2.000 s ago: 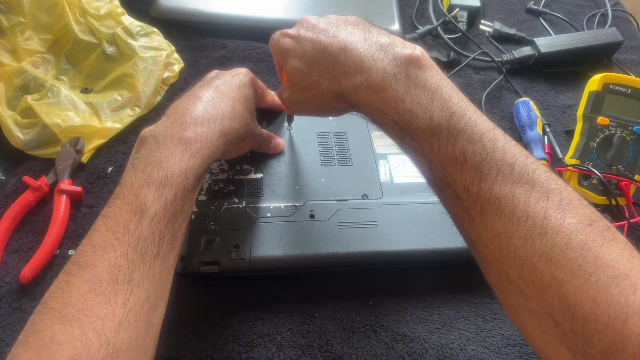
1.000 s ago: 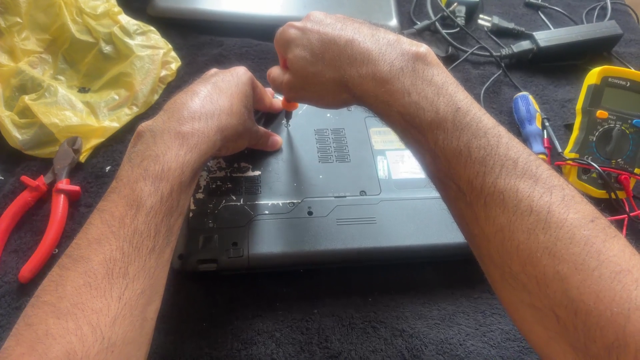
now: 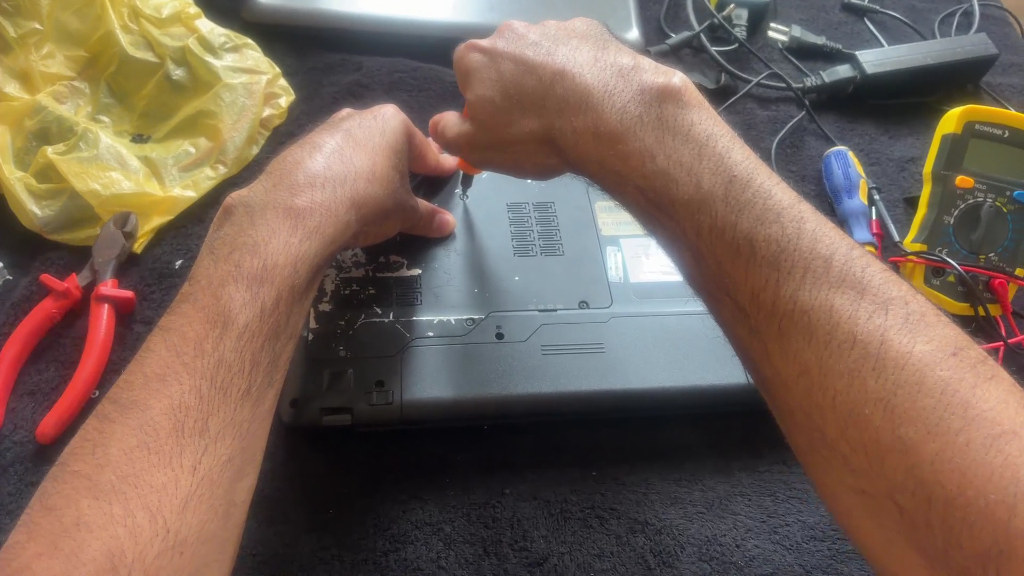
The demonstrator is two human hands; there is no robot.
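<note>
A dark laptop point(image 3: 528, 368) lies bottom side up on a dark cloth, its underside worn and chipped at the left. My right hand point(image 3: 528, 96) is closed round the orange handle of a screwdriver point(image 3: 466, 172), whose shaft points down with the tip at a screw hole in the laptop's bottom cover. Much of the handle is hidden in the fist. My left hand point(image 3: 360, 180) rests on the cover just left of the shaft, thumb and forefinger spread on either side of it; whether a finger touches the screwdriver is unclear.
Red-handled cutting pliers point(image 3: 96, 320) and a yellow plastic bag point(image 3: 136, 120) lie left. At the right are a blue screwdriver point(image 3: 846, 192), a yellow multimeter point(image 3: 932, 192) with leads, and a black power adapter point(image 3: 924, 66) with cables. A silver panel point(image 3: 432, 14) lies behind.
My right hand has changed its angle slightly around the screwdriver, which stays at the same place on the cover. My left hand has stayed beside it.
</note>
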